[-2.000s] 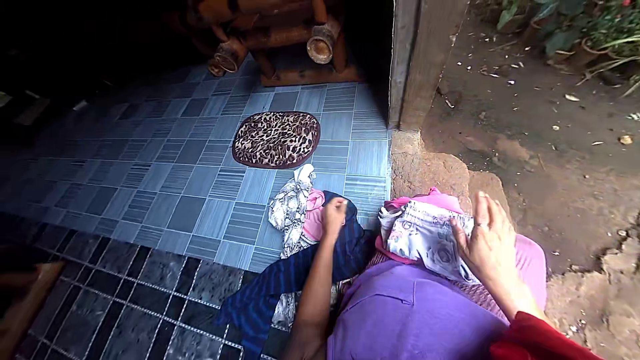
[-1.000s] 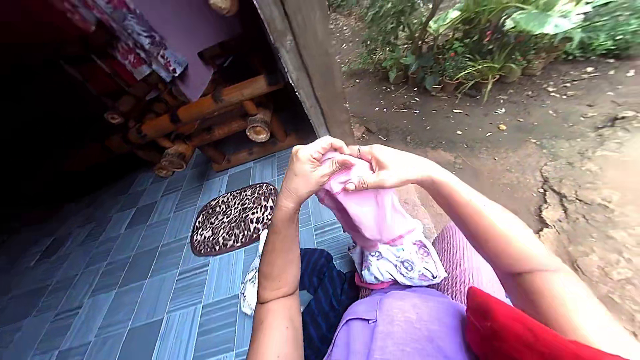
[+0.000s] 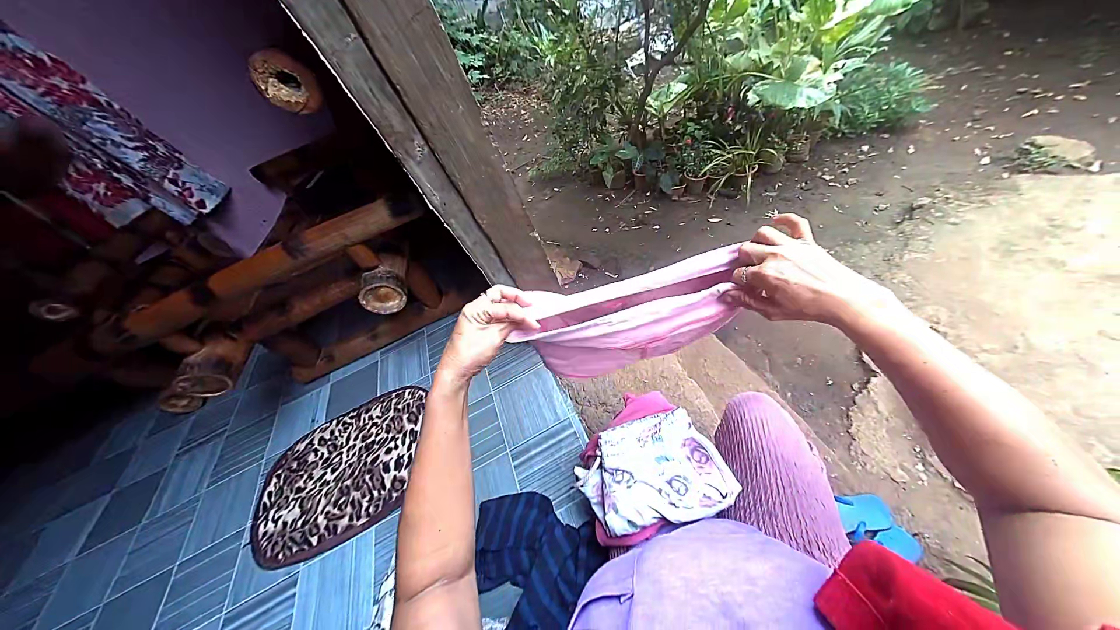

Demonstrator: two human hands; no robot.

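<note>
A pink cloth garment [image 3: 634,328] is stretched in the air between my hands, its opening facing up. My left hand [image 3: 490,328] pinches one end of its edge, and my right hand [image 3: 783,271] grips the other end. Below it, a folded white printed cloth [image 3: 661,472] lies on top of darker pink cloth on my lap. A navy striped cloth [image 3: 534,547] is heaped to the left of my lap, partly over the tiles, with a bit of white patterned cloth at its side.
A leopard-print mat [image 3: 341,477] lies on the blue tiled floor [image 3: 192,534]. Bamboo furniture [image 3: 271,271] stands behind a wooden door post [image 3: 437,131]. Potted plants [image 3: 700,166] grow beyond the bare ground. Blue slippers [image 3: 875,525] rest beside my knee.
The pink garment, bunched between both hands a second ago, is now spread wide with my hands farther apart. Two seconds ago my right hand was over the white printed cloth. The view has tilted up.
</note>
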